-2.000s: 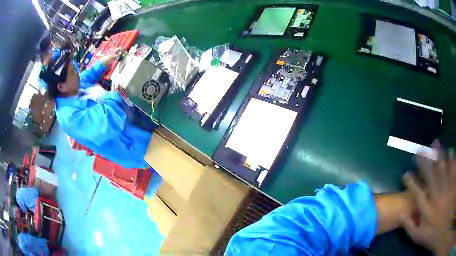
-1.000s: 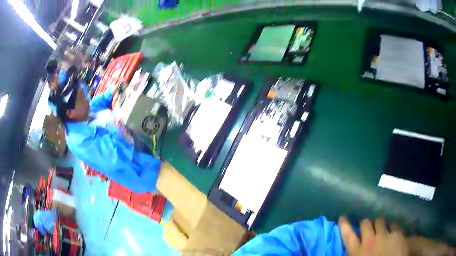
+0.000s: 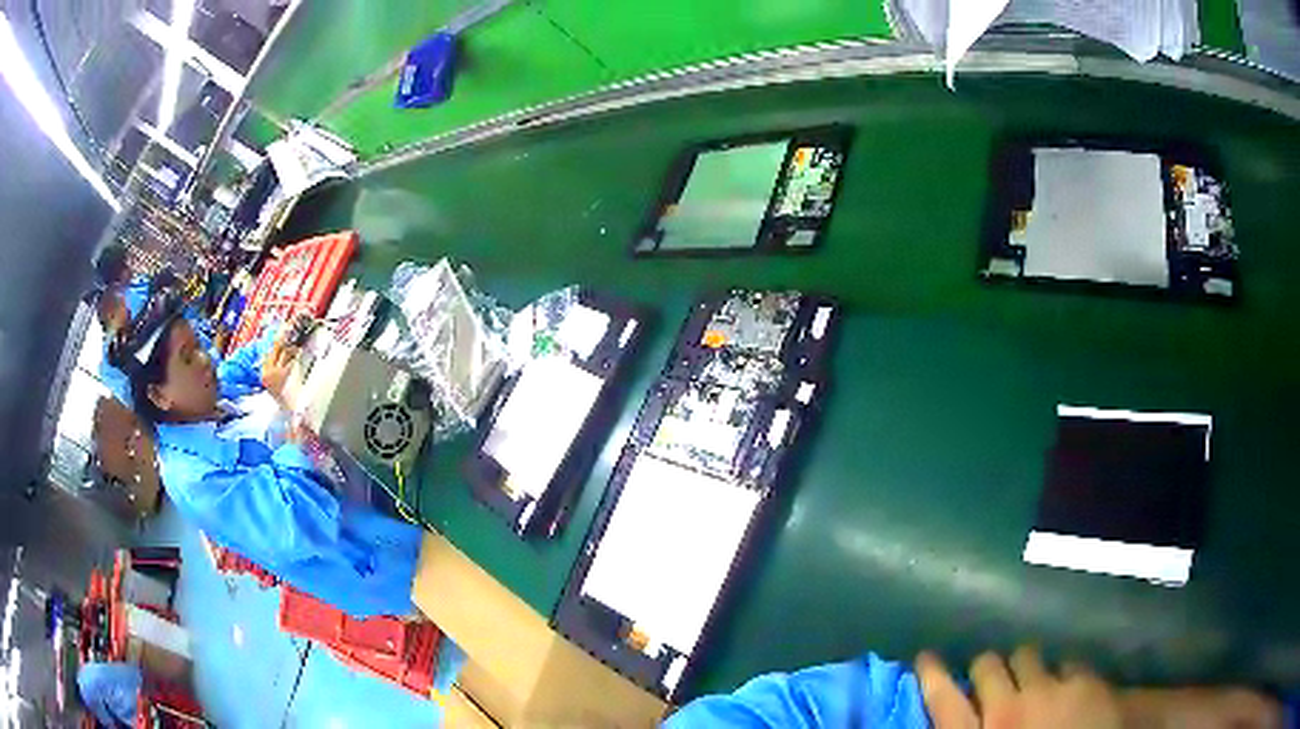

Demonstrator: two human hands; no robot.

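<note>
A blue sleeve (image 3: 806,698) on my left arm enters at the bottom edge. My right hand (image 3: 1019,695) reaches in from the lower right, its fingers curled over the sleeve's cuff; its lower part is cut off. My left hand is hidden or below the picture. Above the hands lies a black pad (image 3: 1119,496) with white strips on two edges. A half-assembled tablet unit (image 3: 673,548) with a white panel and exposed circuitry lies left of it. A smaller unit (image 3: 542,427) lies beside that. Two more units lie farther back, one at centre (image 3: 734,195) and one at right (image 3: 1098,217).
Clear plastic bags (image 3: 449,342) and a grey box with a fan (image 3: 364,406) lie at the left. A person in blue (image 3: 271,499) works there by a red tray (image 3: 292,285). A cardboard box (image 3: 528,648) stands at the bench edge. White papers (image 3: 1084,22) hang over the back rail.
The view has shifted, showing more of the back rail and a blue object. My right hand has moved from the overlapping hands at lower right onto the left sleeve. The tablets stay put.
</note>
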